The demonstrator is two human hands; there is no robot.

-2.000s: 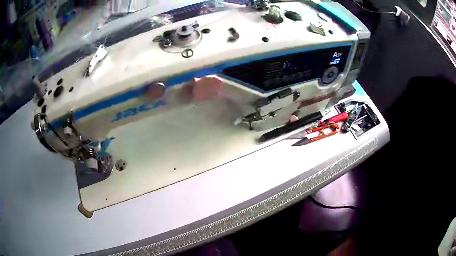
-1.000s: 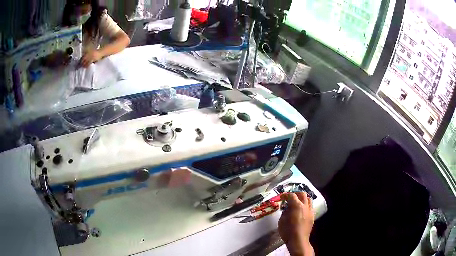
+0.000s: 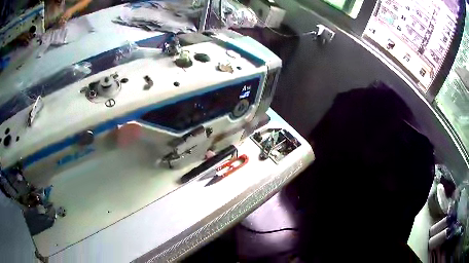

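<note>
Neither of my hands is in the picture. The white sewing machine (image 3: 118, 123) with its blue stripe lies across the left and middle. The orange-red thread snips (image 3: 229, 169) lie on the table below the control panel (image 3: 205, 105). A black pen-like tool (image 3: 208, 164) lies beside them. The square parts tray (image 3: 277, 145) with small metal bits sits at the table's right corner. The needle area (image 3: 38, 203) is at the lower left, blurred.
A large black-covered mass (image 3: 370, 174) stands right of the table. Behind the machine are crinkled plastic (image 3: 82, 67) and another white table (image 3: 97, 25), with part of a blurred arm at top left. A grey wall (image 3: 319, 67) and window are at right.
My right hand, over the snips and tray a second ago, has left the picture. A red item beside the snips no longer shows. The view has shifted right and down.
</note>
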